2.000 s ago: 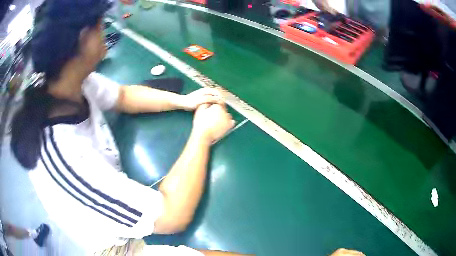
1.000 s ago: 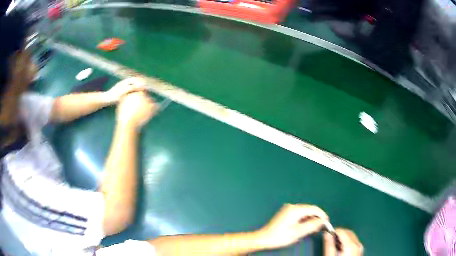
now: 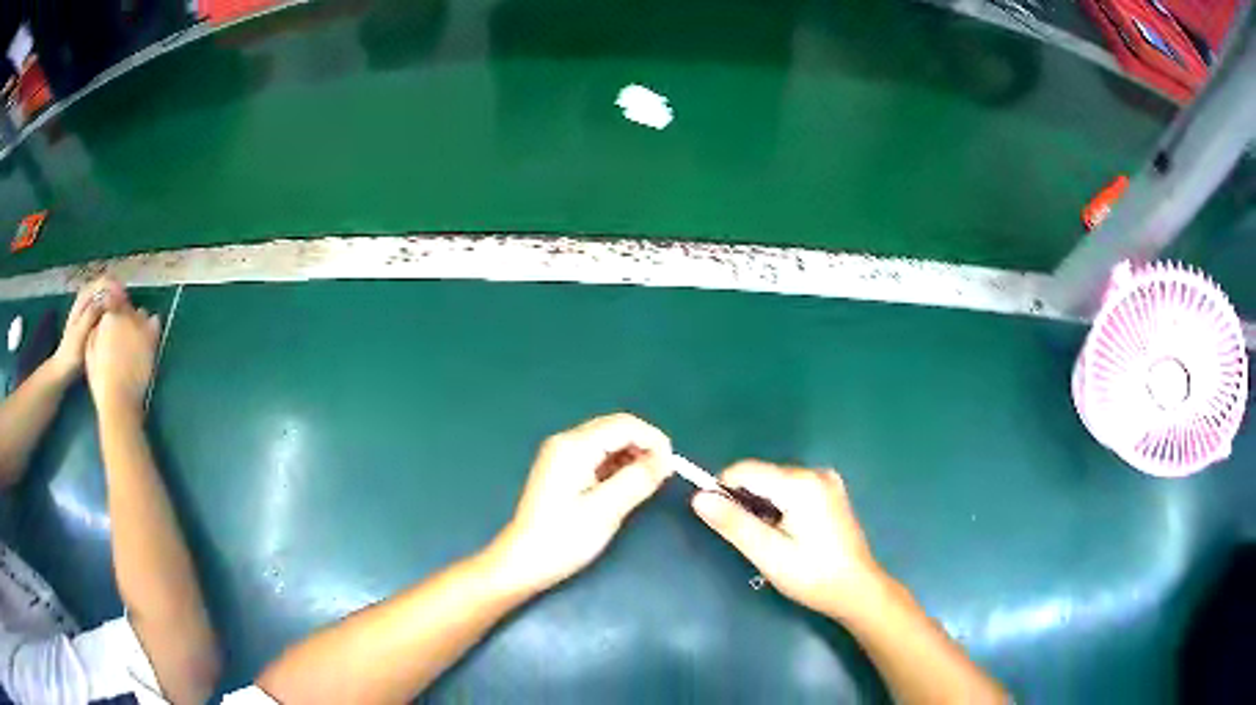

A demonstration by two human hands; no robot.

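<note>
My left hand [image 3: 585,496] and my right hand [image 3: 799,530] are raised over the green bench [image 3: 455,365], close together near the middle. Both hold a thin dark tool with a pale middle part [image 3: 694,472], which looks like tweezers. Its pale part spans the gap between my fingers. A reddish-brown part shows in my left fingers, and a dark part in my right fingers. My palms and the covered parts of the tool are hidden. A tiny pale ring [image 3: 756,583] lies on the bench just below my right hand.
A worn whitish rail [image 3: 551,259] crosses behind my hands. Beyond it, a white scrap [image 3: 645,106] and orange units [image 3: 28,230] [image 3: 1106,203] lie on the green strip. A pink fan [image 3: 1164,372] stands right by a grey post [image 3: 1171,193]. A co-worker's hands [image 3: 117,338] rest left.
The view has swung right, so the co-worker has shifted to the left edge. Both my hands are now fully in view, still on the tool. The fan and post have come into view.
</note>
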